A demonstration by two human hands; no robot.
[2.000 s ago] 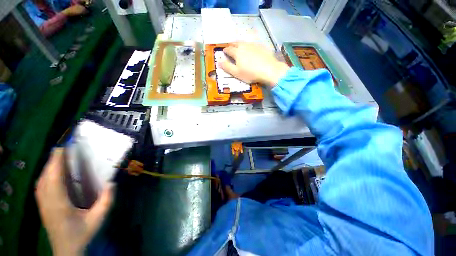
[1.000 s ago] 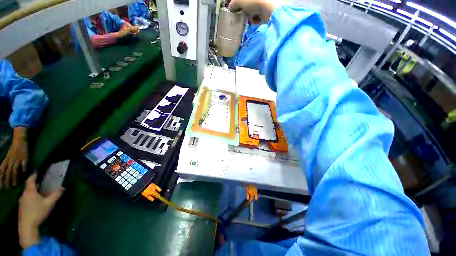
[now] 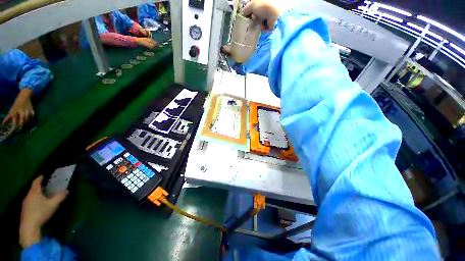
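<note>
My right hand [image 3: 262, 11] is raised at the top of the view with its fingers on the top of the beige-silver dispensing head [image 3: 244, 38]. My left hand [image 3: 41, 206] holds a thin grey phone frame [image 3: 60, 179] low at the left, over the green bench. A phone frame with a black rim [image 3: 273, 127] lies in the orange fixture base [image 3: 259, 144] on the machine table. The green-edged fixture cover [image 3: 224, 136] is folded open flat to its left. My right sleeve hides the right side of the table.
A black teach pendant [image 3: 125, 171] with an orange cable plug [image 3: 157, 196] lies on the green bench [image 3: 199, 216]. Slotted plates [image 3: 155, 142] lie left of the machine. A control panel [image 3: 196, 38] stands behind. Other people's hands and blue sleeves [image 3: 38, 76] show at the left.
My right hand has left the phone frame in the fixture and gone up to the dispensing head. My left hand has moved down and left with its phone frame, uncovering the pendant. The view has tilted up.
</note>
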